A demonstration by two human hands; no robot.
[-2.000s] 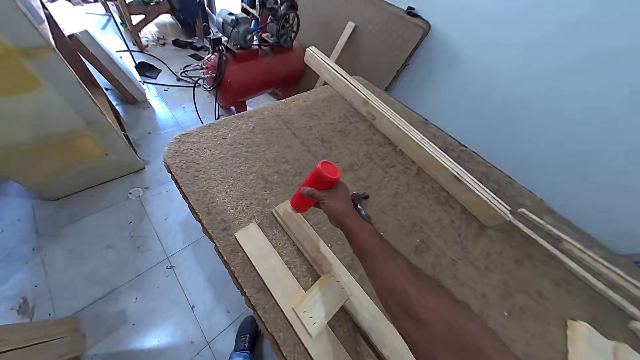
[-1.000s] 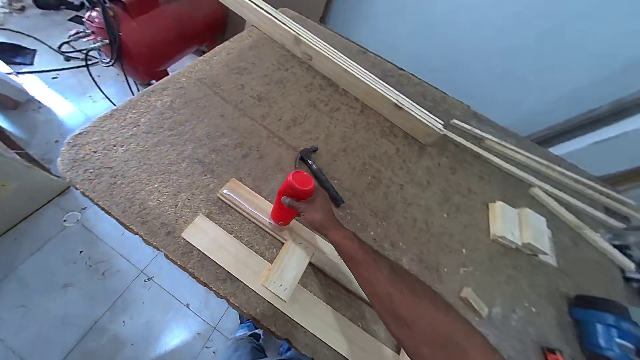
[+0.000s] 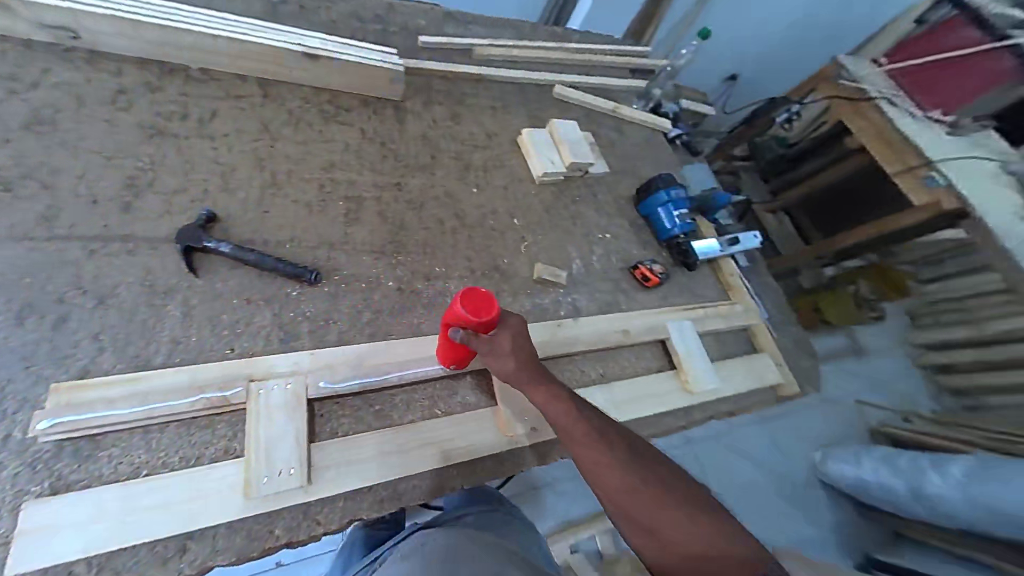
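Note:
My right hand (image 3: 504,346) grips a red squeeze bottle (image 3: 464,324), tilted with its base up and its tip at the inner edge of the far wooden rail (image 3: 184,380). A white line of glue (image 3: 384,378) runs along that rail, left of the bottle. Short wooden crosspieces (image 3: 276,436) join it to the near wooden rail (image 3: 384,452); the left one shows staples at both ends. Another crosspiece (image 3: 693,356) sits at the right, and one is partly hidden behind my right hand. My left hand is out of view.
A claw hammer (image 3: 248,254) lies beyond the frame at left. Wood blocks (image 3: 560,150), a small offcut (image 3: 550,274), a tape measure (image 3: 649,273) and a blue nail gun (image 3: 668,216) lie toward the right. Stacked boards (image 3: 240,52) and thin strips (image 3: 536,74) rest at the back.
The view has swung far to the right. My right hand has moved right along the rail with the red bottle, and the glue line now extends past the left crosspiece.

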